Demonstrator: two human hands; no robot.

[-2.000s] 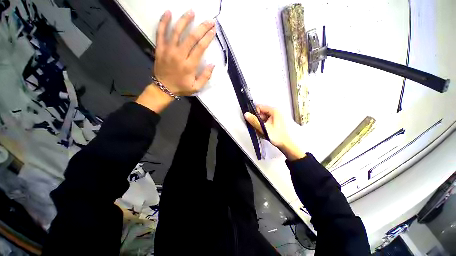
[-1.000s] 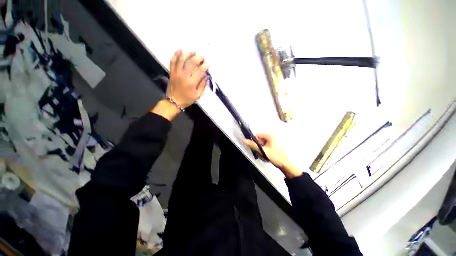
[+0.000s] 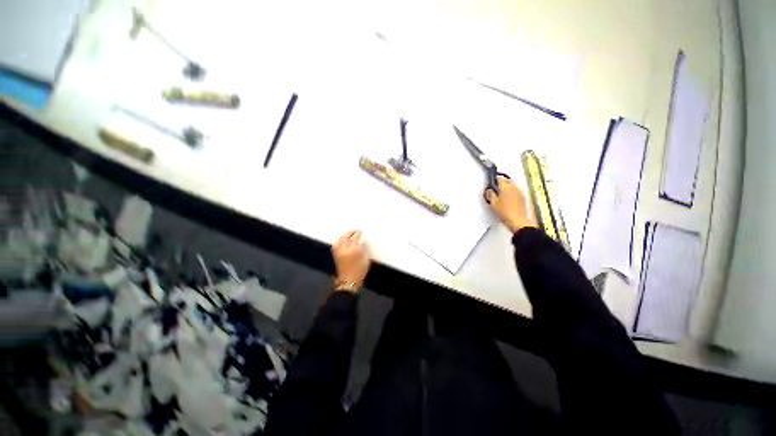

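Observation:
My right hand (image 3: 509, 204) holds the black shears (image 3: 478, 152) by the handles, with their tips pointing to the far left over the table. My left hand (image 3: 350, 254) is at the table's front edge, small and blurred, so its grip is unclear. The pale paper marker (image 3: 455, 243) lies between my hands, with a dark-edged corner near the front edge. A mottled yellow-brown weight (image 3: 404, 185) lies on it, beside a cloth clamp (image 3: 402, 162) with a dark handle. Another weight (image 3: 544, 196) lies just right of my right hand.
Paper-topped cut pieces (image 3: 617, 192) lie at the right. More weights (image 3: 202, 98) and clamps (image 3: 194, 71) lie at the left, near a dark strip (image 3: 281, 130). A light-blue edge (image 3: 24, 88) shows far left. Waste scraps (image 3: 170, 341) lie below the table.
The view has swung, showing more of the table. My left hand has moved from near the shears' tips to the table edge. The shears in my right hand are farther from that edge.

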